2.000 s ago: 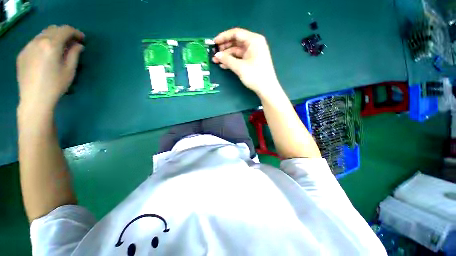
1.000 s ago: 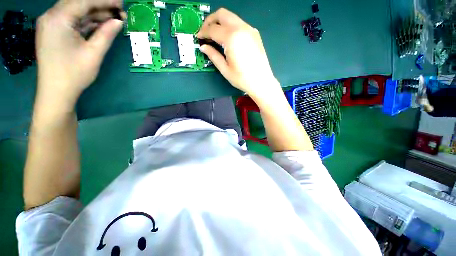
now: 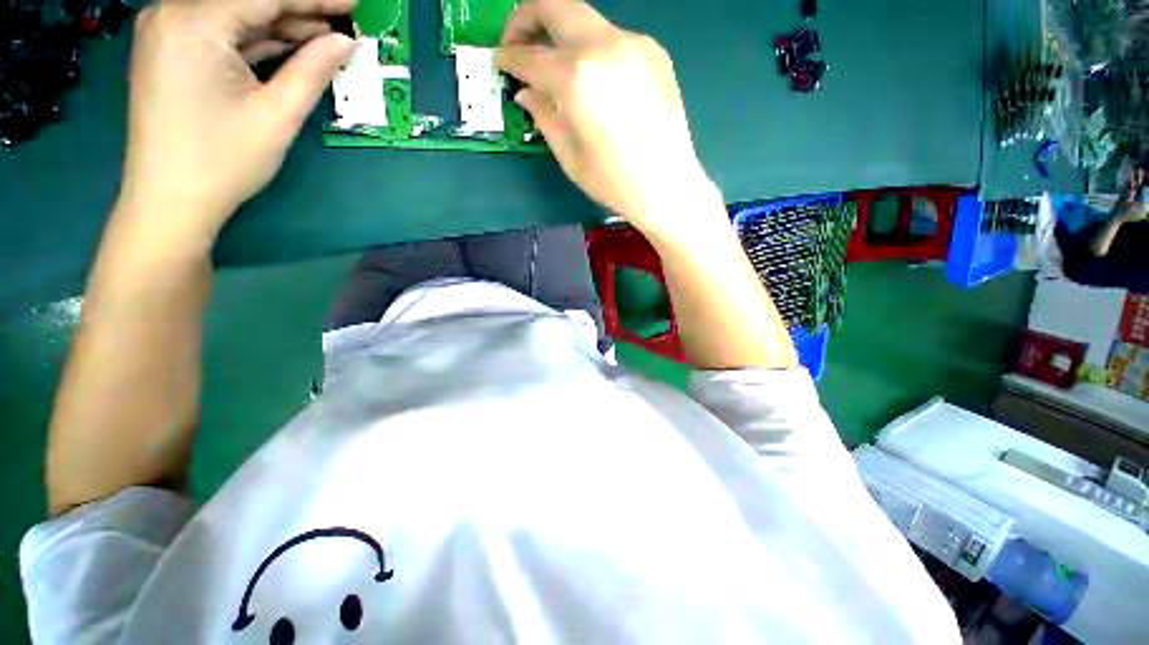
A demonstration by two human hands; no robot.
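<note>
A green circuit board panel (image 3: 398,111) lies on the dark green mat, its two boards side by side, each with a white block; its far end is cut off by the top edge. My left hand (image 3: 221,107) is at the panel's left side, with a black component (image 3: 342,24) between finger and thumb. My right hand (image 3: 605,107) is at the panel's right side, fingers bent by the white block; a dark bit shows by its fingertips, mostly hidden. A black component pile (image 3: 35,76) lies at the far left, a smaller pile (image 3: 799,58) to the right.
Below the bench edge stand red stools (image 3: 636,292) and a blue crate (image 3: 796,265) filled with rows of boards. Clear plastic bags (image 3: 1081,88) lie at the bench's right end. A person's arm (image 3: 1119,224) shows at the far right. White boxes (image 3: 964,473) stand at the lower right.
My left hand has moved right from the component pile to the panel, now holding a black component. My right hand stays at the panel's right side. The whole view has shifted, so the panel sits higher.
</note>
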